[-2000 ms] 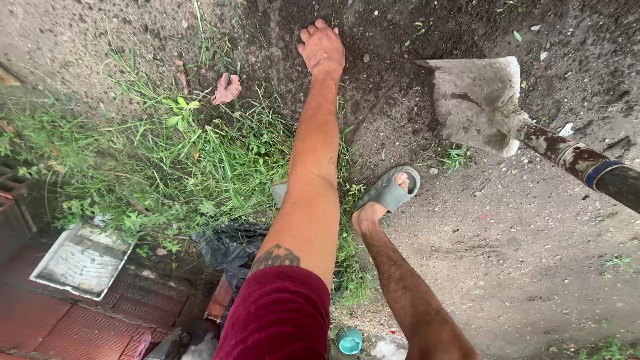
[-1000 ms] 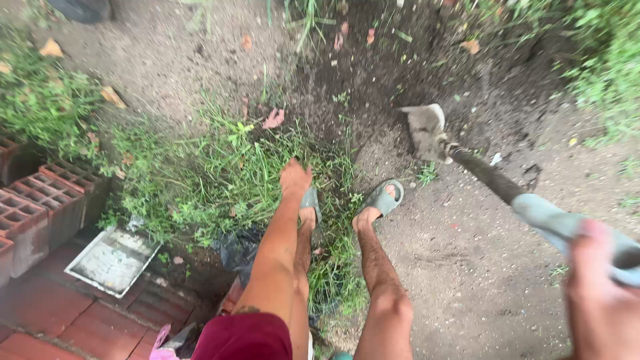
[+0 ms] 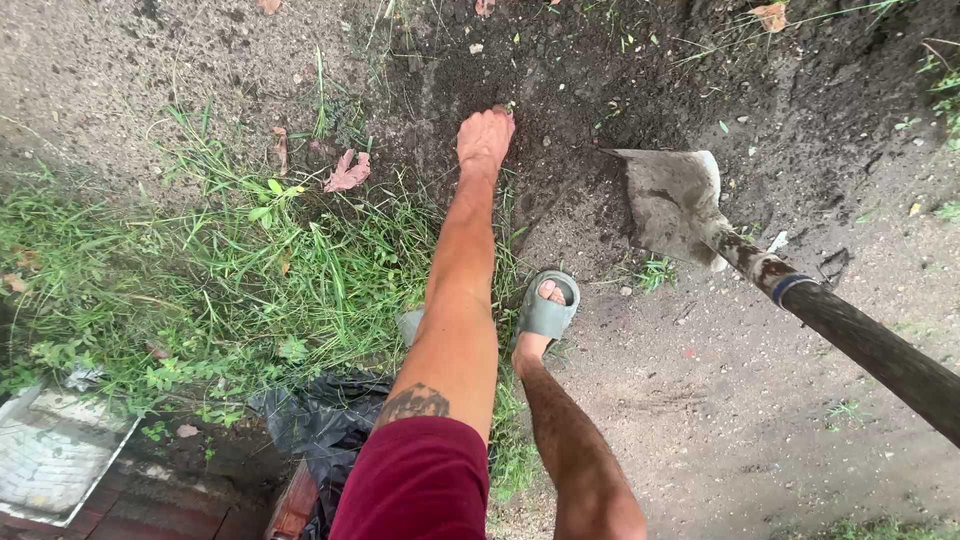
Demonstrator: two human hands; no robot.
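Note:
My left hand [image 3: 486,137] reaches down to the dark, damp soil, its fingers curled at a small bit of green weed [image 3: 511,107]. Whether the fingers grip the weed cannot be made out. To the right, a shovel's metal blade [image 3: 667,202], smeared with dirt, lies against the ground. Its dark handle [image 3: 870,345] slants off the right edge of the view. My right hand is outside the frame. Below and left of my left hand spreads a patch of green grass [image 3: 322,262], with a dry pinkish leaf [image 3: 348,171] at its upper edge.
My foot in a grey-green slide sandal [image 3: 545,311] stands between grass and shovel. A black plastic sheet [image 3: 330,427] lies by the grass. At lower left, a whitish tray [image 3: 56,450] rests on reddish tiles [image 3: 165,499]. Bare soil extends at right.
A second ago my left hand was over the grass near my feet; now it is farther out at the dark soil. My right hand, then on the shovel handle, is out of view.

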